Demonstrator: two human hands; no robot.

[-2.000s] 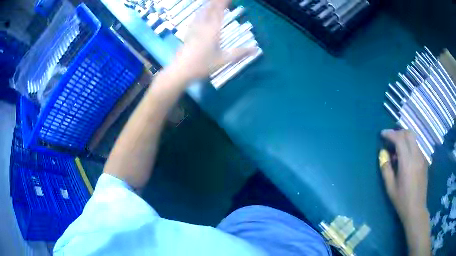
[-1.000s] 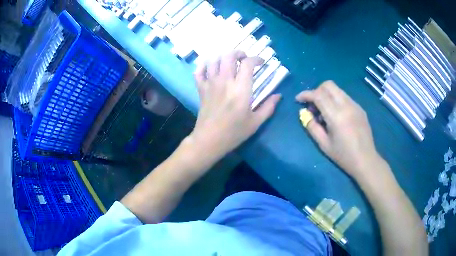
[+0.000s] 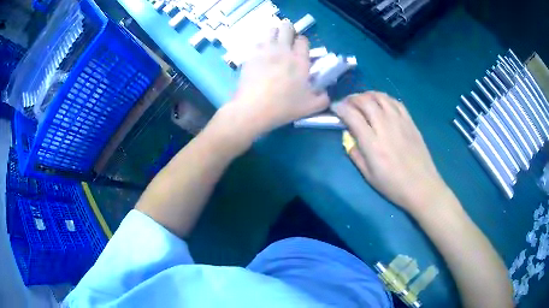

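My left hand (image 3: 274,81) is blurred over the right end of the bright silver tubes (image 3: 238,27). Its fingers are around a few tubes (image 3: 331,67) whose ends point right. My right hand (image 3: 385,141), with yellow tape on the thumb, has its fingertips at the end of one loose tube (image 3: 319,121) lying below my left hand. The right fingertips seem to pinch that tube, but the contact is partly hidden. A row of tube-and-rod assemblies (image 3: 508,123) lies at the right, thin rods pointing up-left.
A black tray (image 3: 400,37) of parts is at the top. Whitish clear pieces (image 3: 533,255) are scattered at lower right. A tube with yellowish tape strips (image 3: 400,283) lies at the near bench edge. Blue crates (image 3: 90,102) stand at left, below the bench. A tan block (image 3: 537,69) is at far right.
My left hand first came down to the near end of the bright tubes and now has a few in its fingers. My right hand has moved left from beside the assembly row to meet it.
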